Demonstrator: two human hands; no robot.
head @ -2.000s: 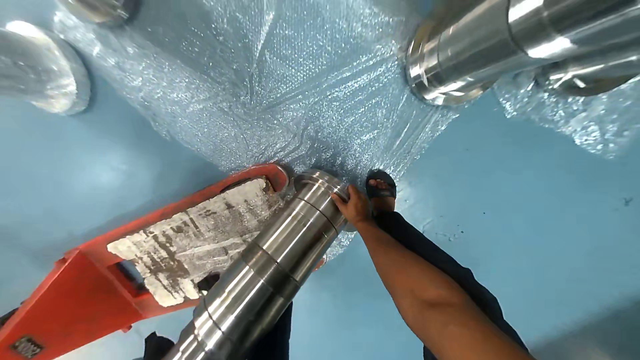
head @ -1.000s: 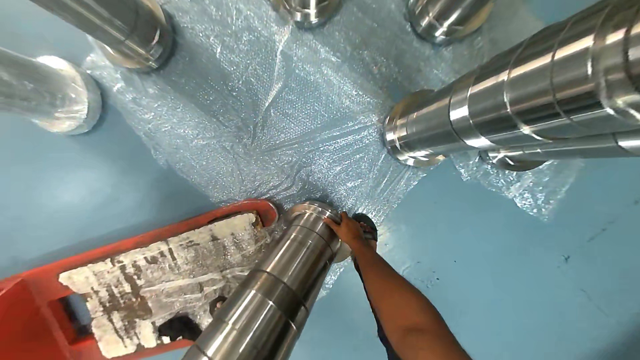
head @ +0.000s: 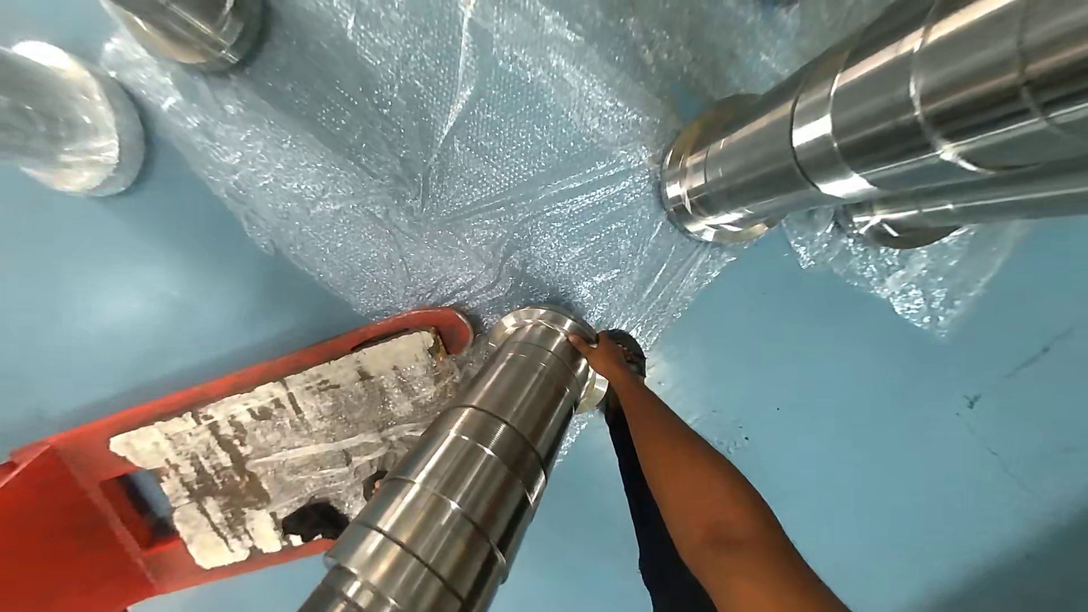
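A stepped, polished steel shaft [head: 476, 459] rises from the floor toward the lower left, close to the camera. My right hand [head: 603, 357] reaches down from the lower right and grips the right side of the shaft near its round far end. Beneath that end lies clear bubble wrap [head: 476, 195]. Just left of the shaft is the rounded tip of a red pallet truck fork [head: 255, 374], with a worn white covering [head: 297, 442] on top. My left hand does not show. A dark-shod foot [head: 627, 347] is partly hidden behind my right hand.
Large steel shafts [head: 850, 136] stand on the upper right, with loose bubble wrap [head: 909, 272] under one. Another steel shaft [head: 200, 30] and a wrapped cylinder [head: 76, 127] stand at the upper left. Blue floor [head: 850, 408] shows at right.
My right hand stays at the far end of the shaft. The foot beside it, plainly visible two seconds ago, is now partly covered by the hand. The view has shifted.
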